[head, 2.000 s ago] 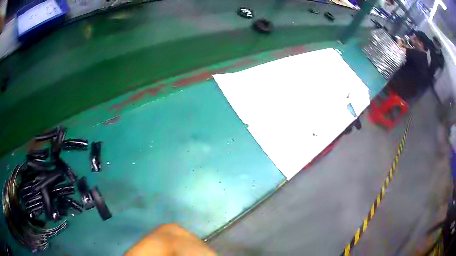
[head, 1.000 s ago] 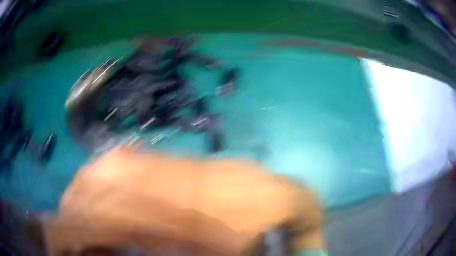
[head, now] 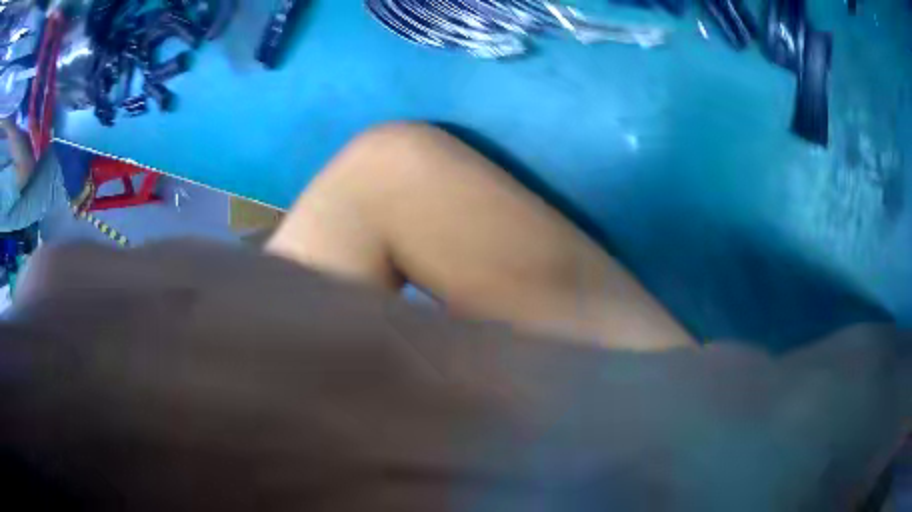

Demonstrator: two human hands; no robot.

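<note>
The nested silver headband springs (head: 455, 22) lie on the teal bench (head: 330, 85) at the top centre, cut off by the picture's edge. Black glossy sleeve pieces (head: 814, 90) lie at the top right. A bent bare limb, looking like an arm, crosses the middle over the bench. A large, dark, blurred shape close to the camera covers the bottom. Neither of my hands can be made out, and what the dark shape is cannot be told.
A pile of smaller black parts (head: 135, 55) lies on the bench at the upper left. Beyond the bench edge are a red stool (head: 122, 185), part of a person (head: 40, 190), a brown box-like thing (head: 252, 213) and yellow-black floor tape.
The view has swung left and down, so the white sheet and belt are out of the picture. The bent limb and dark shape now cover much of the bench.
</note>
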